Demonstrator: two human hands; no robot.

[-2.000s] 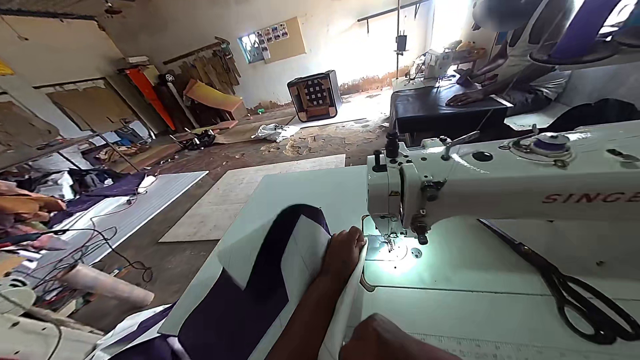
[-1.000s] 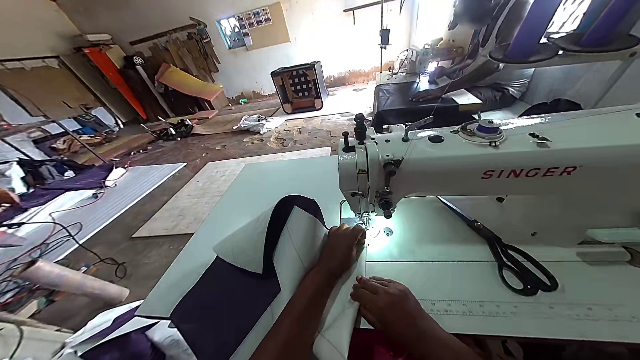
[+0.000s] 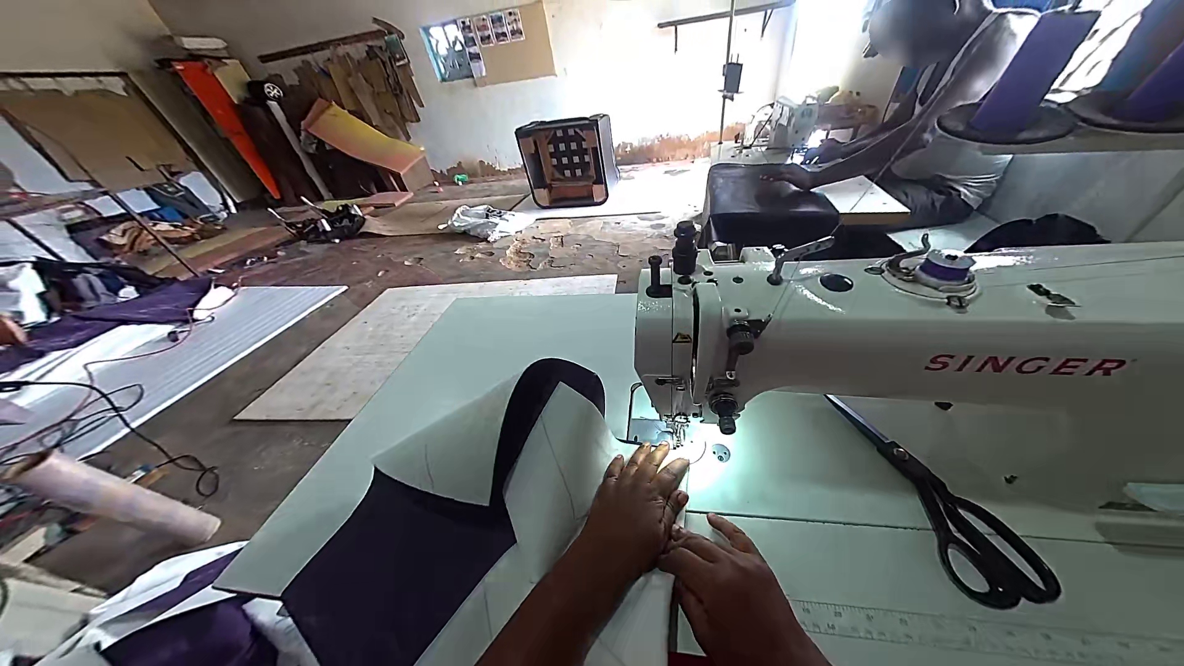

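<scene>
A white Singer sewing machine (image 3: 888,342) stands over the pale table, its lamp lighting the presser foot (image 3: 678,430). My left hand (image 3: 638,504) lies flat on the white-backed, dark purple fabric (image 3: 564,453), fingertips just in front of the foot. Close beside it, my right hand (image 3: 726,583) holds the fabric's right edge between thumb and fingers. Part of the fabric is folded over on the left, showing its purple side (image 3: 398,564). Black-handled scissors (image 3: 953,509) lie on the table to the right of my hands.
A clear ruler (image 3: 925,629) lies along the table's near right side. Purple thread cones (image 3: 1027,74) stand at upper right. Beyond the machine, a person (image 3: 925,120) sits at another sewing machine (image 3: 793,123). More fabric (image 3: 185,620) hangs at lower left, and cables lie on the floor.
My right hand has opened out from a more closed pose and come up beside my left hand, onto the fabric's edge. The view has shifted somewhat.
</scene>
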